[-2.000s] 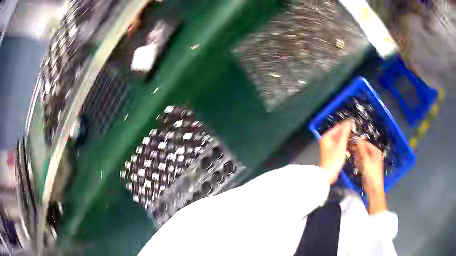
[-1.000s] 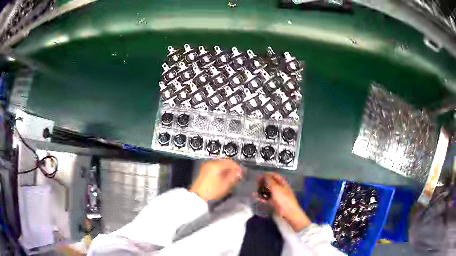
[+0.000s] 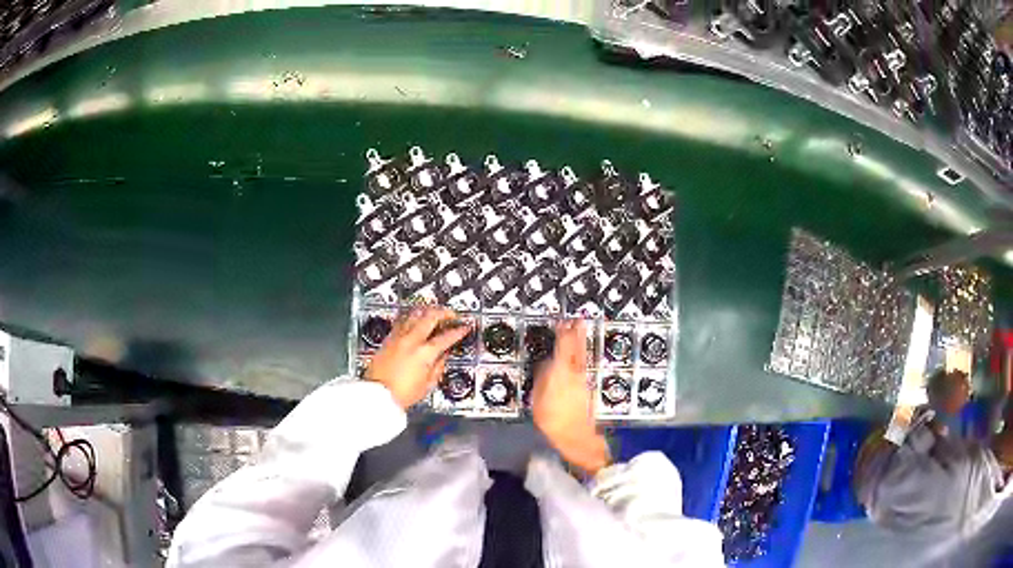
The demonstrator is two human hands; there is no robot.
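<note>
A clear blister tray (image 3: 679, 372) lies on the green bench in front of me. Its far rows hold slanted black eared bracket parts (image 3: 502, 231) with silver tabs. Its two near rows hold black round components (image 3: 500, 338) in square pockets. My left hand (image 3: 413, 357) is over the left of these rows, its fingertips at a round component (image 3: 457, 336) in the farther of them. My right hand (image 3: 564, 391) lies over the tray right of the middle, fingers pointing away from me, beside another round component (image 3: 539, 340). It hides some pockets, and whether it holds anything is hidden.
A silvery second blister tray (image 3: 839, 322) lies on the bench at the right. A blue parts bin (image 3: 814, 455) with loose parts stands below the bench edge. Stacked trays (image 3: 861, 56) fill the far right shelf. Another person's sleeve (image 3: 928, 472) shows at the lower right.
Both hands have moved from the bench edge forward onto the tray. The formerly empty middle pockets now show round components between my hands. Earlier, my right hand held a dark round component.
</note>
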